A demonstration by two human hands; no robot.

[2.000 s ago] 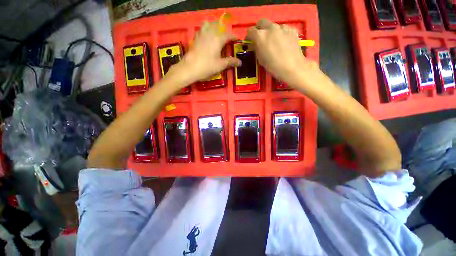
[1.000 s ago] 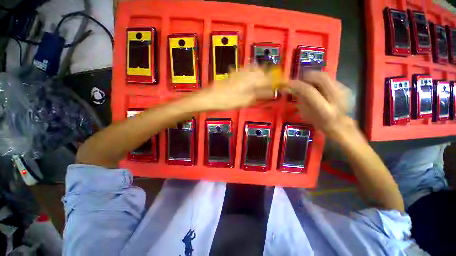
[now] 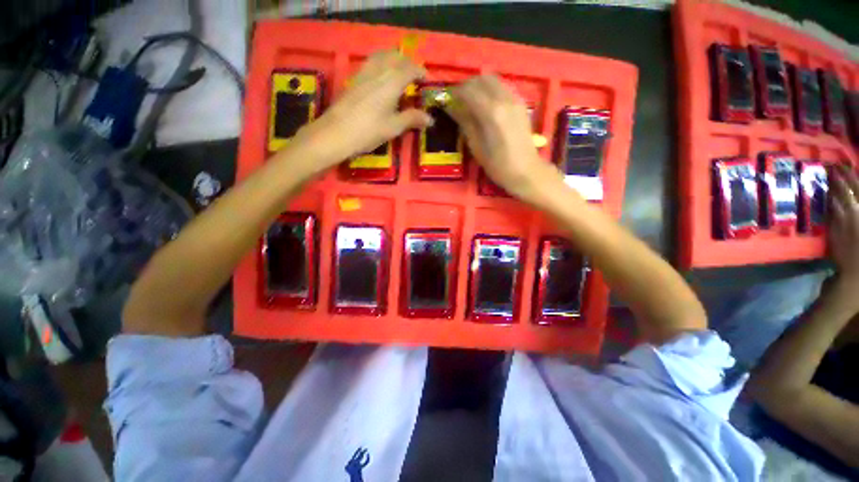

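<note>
The orange-red tray (image 3: 429, 332) holds red devices in two rows. My left hand (image 3: 372, 104) is over the upper row, its thumb at the left edge of a yellow-faced device (image 3: 440, 146). Crumpled yellow film (image 3: 410, 43) shows at its fingertips; whether it is gripped is unclear. My right hand (image 3: 499, 127) is closed at the same device's top edge, on a thin yellow stick (image 3: 539, 140) whose end shows beyond the hand. The stick's tip is hidden. A yellow-faced device (image 3: 295, 113) is at the upper left; another is partly under my left hand. Lower-row devices (image 3: 359, 268) show no yellow.
A small yellow scrap (image 3: 348, 203) lies in the tray. A neighbouring tray (image 3: 697, 141) is at the right, with another person's hand (image 3: 843, 212) at its edge. A clear plastic bag (image 3: 85, 202), a blue block (image 3: 115, 102) and cables are at the left.
Both hands have moved left from the fourth upper device to the third. The tray has shifted slightly in view. Another person's arm has appeared at the right.
</note>
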